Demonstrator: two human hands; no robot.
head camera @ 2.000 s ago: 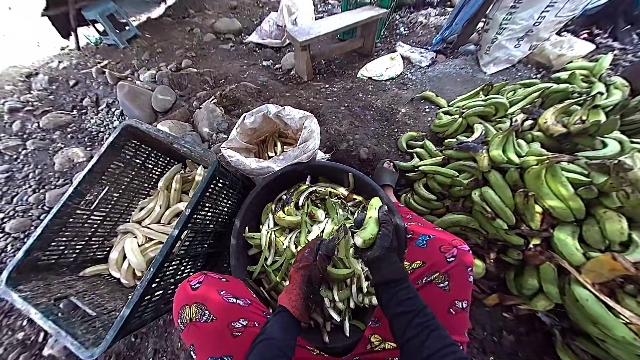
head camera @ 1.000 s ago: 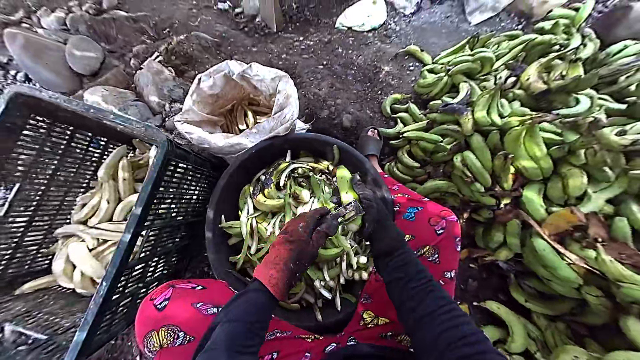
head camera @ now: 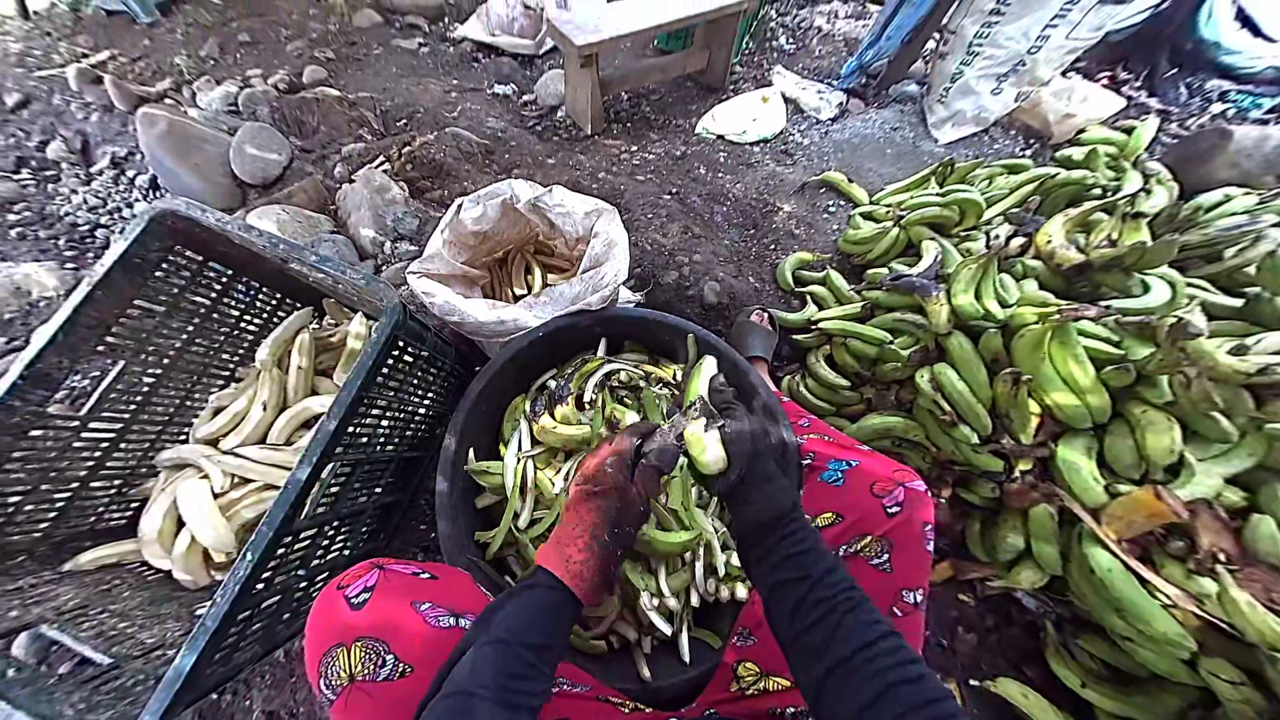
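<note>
A green plantain (head camera: 706,446), its peel partly off, is held over a black tub (head camera: 462,420) of peels (head camera: 665,540). My right hand (head camera: 750,450), in a dark glove, grips it from the right. My left hand (head camera: 605,505), in a red glove with dark stains, is closed at the plantain's left side; whether it holds a tool there I cannot tell. Peeled plantains (head camera: 265,420) lie in the dark plastic crate (head camera: 345,425) on the left. Unpeeled green plantains (head camera: 1060,370) form a large heap on the right.
Behind the tub stands an open white sack (head camera: 580,225) with peeled pieces inside. Large stones (head camera: 185,155) lie beyond the crate. A wooden bench (head camera: 650,30) and a printed sack (head camera: 1000,60) are farther back. My sandaled foot (head camera: 755,335) rests between tub and heap.
The plantain, mostly covered in green peel two seconds ago, now shows pale flesh at its lower end. Both hands have stayed together over the tub.
</note>
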